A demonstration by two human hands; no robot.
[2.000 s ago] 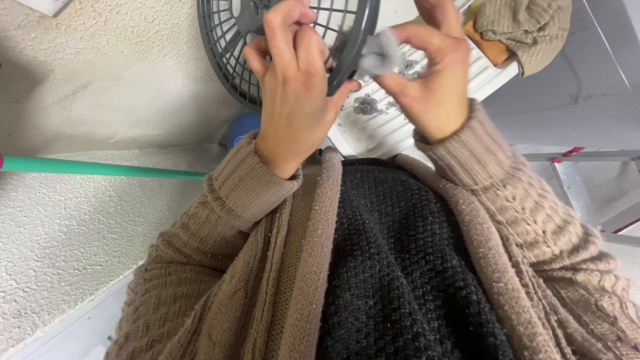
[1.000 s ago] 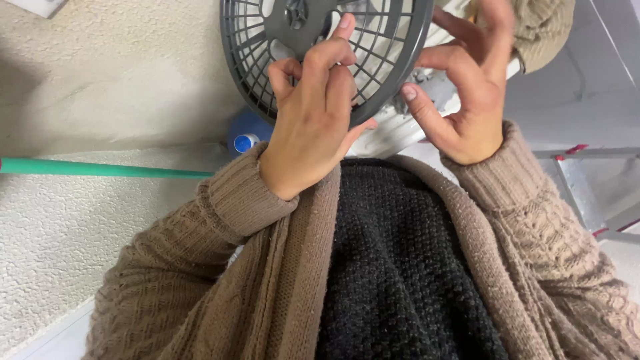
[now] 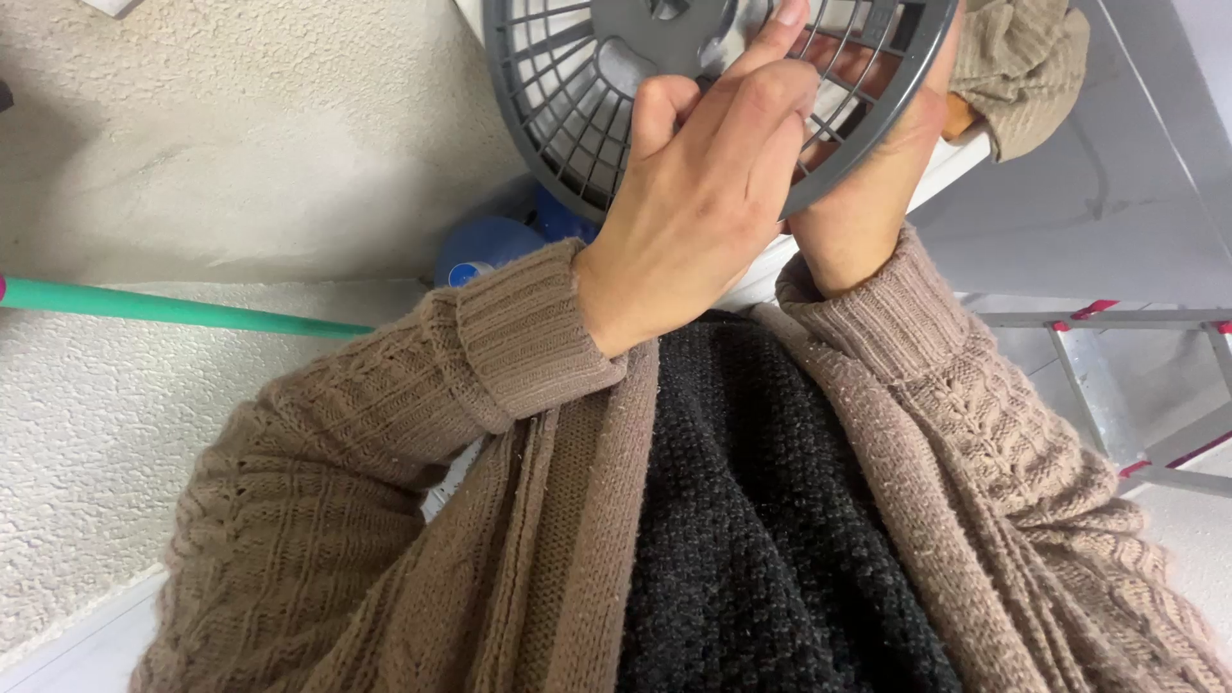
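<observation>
A round dark grey plastic grille (image 3: 664,38), like a fan guard, is at the top centre, cut by the frame's upper edge. My left hand (image 3: 712,192) lies over its near side, index finger stretched towards the hub and the other fingers curled; what those fingers hold, if anything, is hidden. Behind the grille, my right hand (image 3: 866,202) supports its right side, with fingers visible through the openings. Pale patches show beside the hub; whether one is cloth I cannot tell.
A white ribbed surface (image 3: 953,173) lies under the grille, with a beige knitted item (image 3: 1030,77) on it. A blue container with a blue cap (image 3: 469,273) stands below left. A green pole (image 3: 173,306) is at left, a metal stepladder (image 3: 1097,395) at right.
My right hand has moved behind the grille; two seconds ago it held a greyish-white soft piece at the right. The grille now sits a little further right than two seconds ago.
</observation>
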